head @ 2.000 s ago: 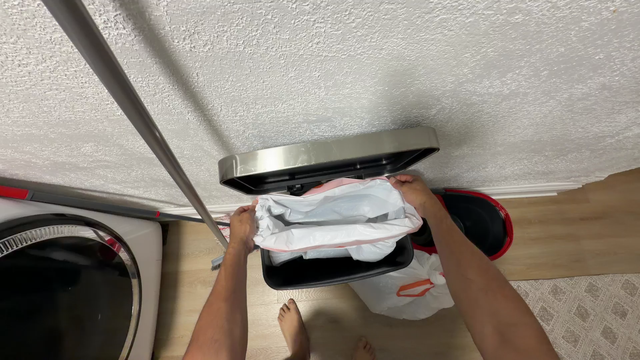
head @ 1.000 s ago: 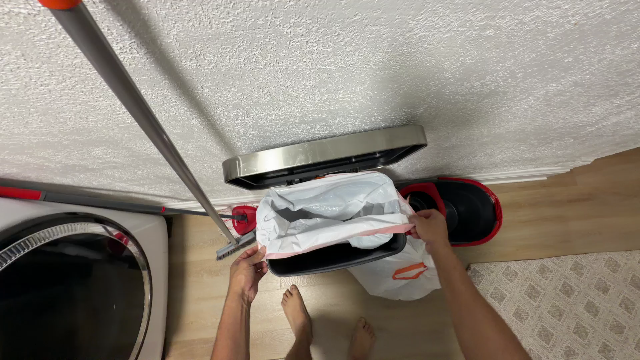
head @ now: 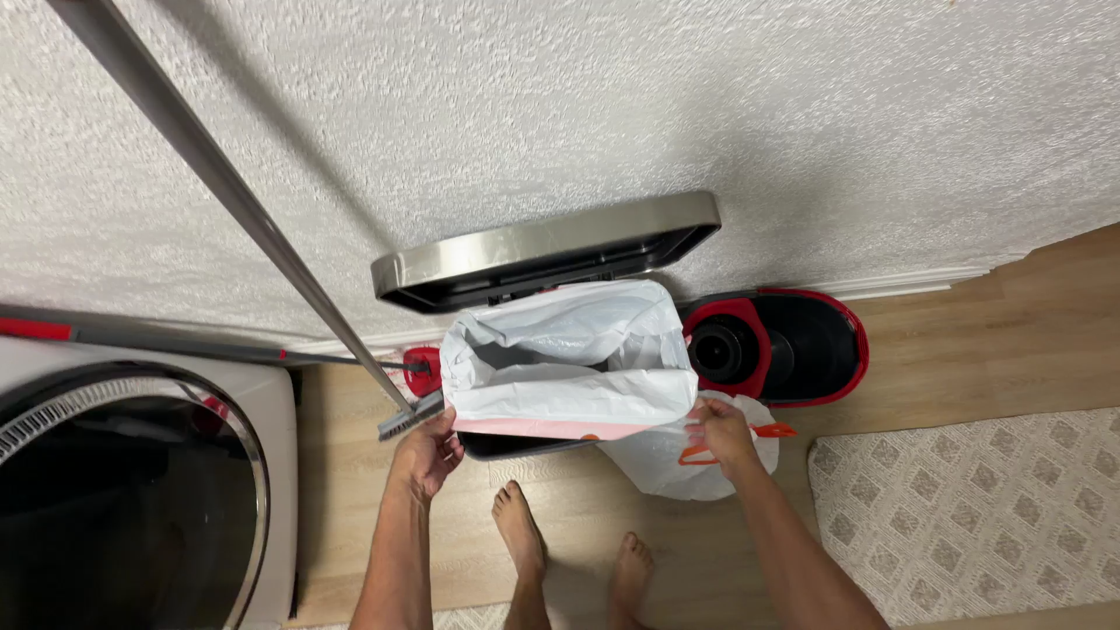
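Note:
A white plastic bin liner (head: 569,398) with a pink band is folded over the rim of a dark trash can (head: 516,446). The can's steel-edged lid (head: 551,241) stands raised against the wall. At the liner's front left corner is my left hand (head: 426,451), its thumb and fingers on the edge. My right hand (head: 722,430) is at the front right corner, fingers curled by the liner's edge; whether they grip it is unclear. Beneath and beside that hand, on the floor, lies a white bag (head: 669,464) with orange ties (head: 774,430).
A red and black mop bucket (head: 814,350) stands right of the can. On the left are a broom (head: 271,236), a red mop head (head: 422,372) and a white front-loading machine (head: 280,472). A patterned rug (head: 971,516) lies at the right, and my bare feet (head: 521,529) are in front.
The liner, earlier gathered and held up over the can, now lies folded down over its front rim. Both hands have moved down to the liner's front corners.

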